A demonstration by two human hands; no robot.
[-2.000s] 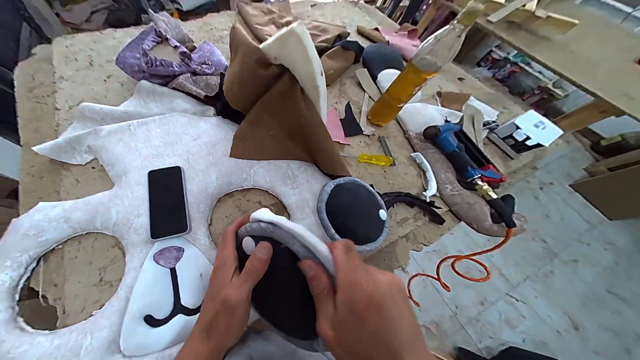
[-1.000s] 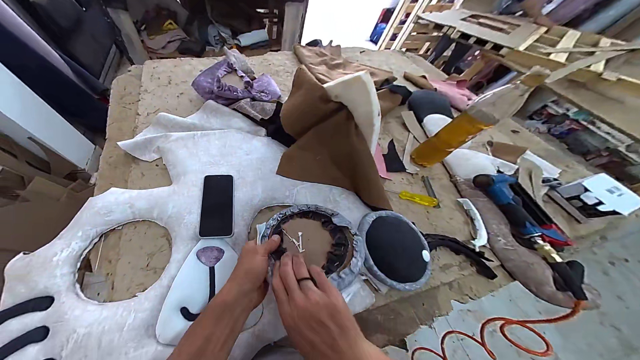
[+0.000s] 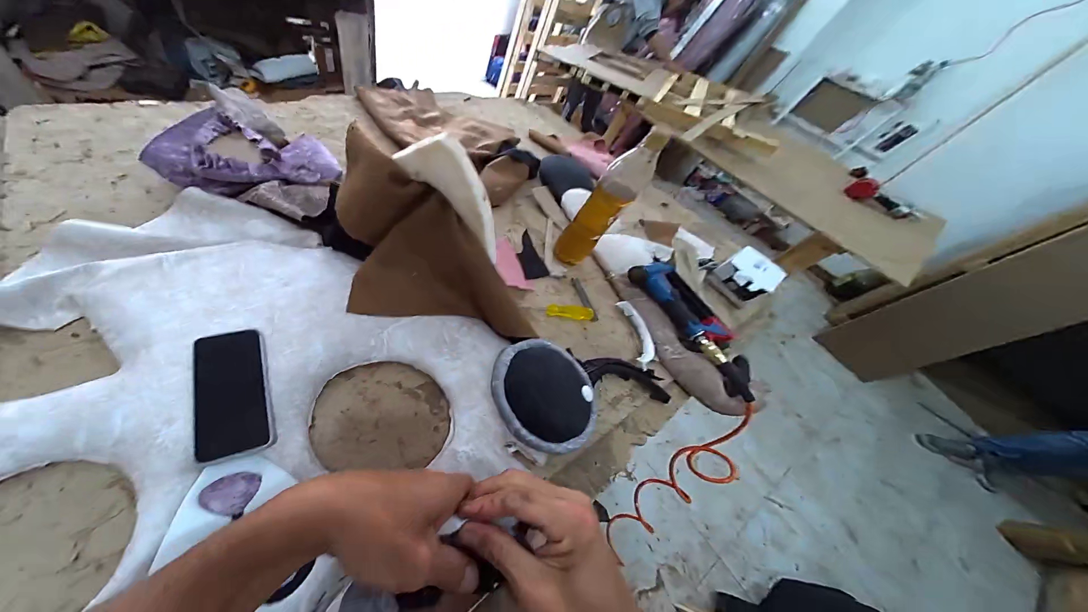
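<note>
My left hand and my right hand meet at the bottom centre, fingertips pinched together on dark gathered fabric of a piece that they mostly cover. Just beyond lies a round black padded disc with a grey rim and a small white dot. Left of it, a pale plush fabric panel with round cut-outs is spread on the table. A black smartphone rests on the panel, above a white muzzle piece with a purple nose, partly behind my left forearm.
Brown fabric is heaped behind the panel, with purple fabric farther left. Right of it stand a bottle of amber liquid, a yellow-handled screwdriver and a blue air tool with a coiled orange hose. Another person's leg shows at right.
The round piece in my hands was turned from its black face to its gathered back between the two earlier frames. Both hands now sit lower in view and cover it. The view has shifted.
</note>
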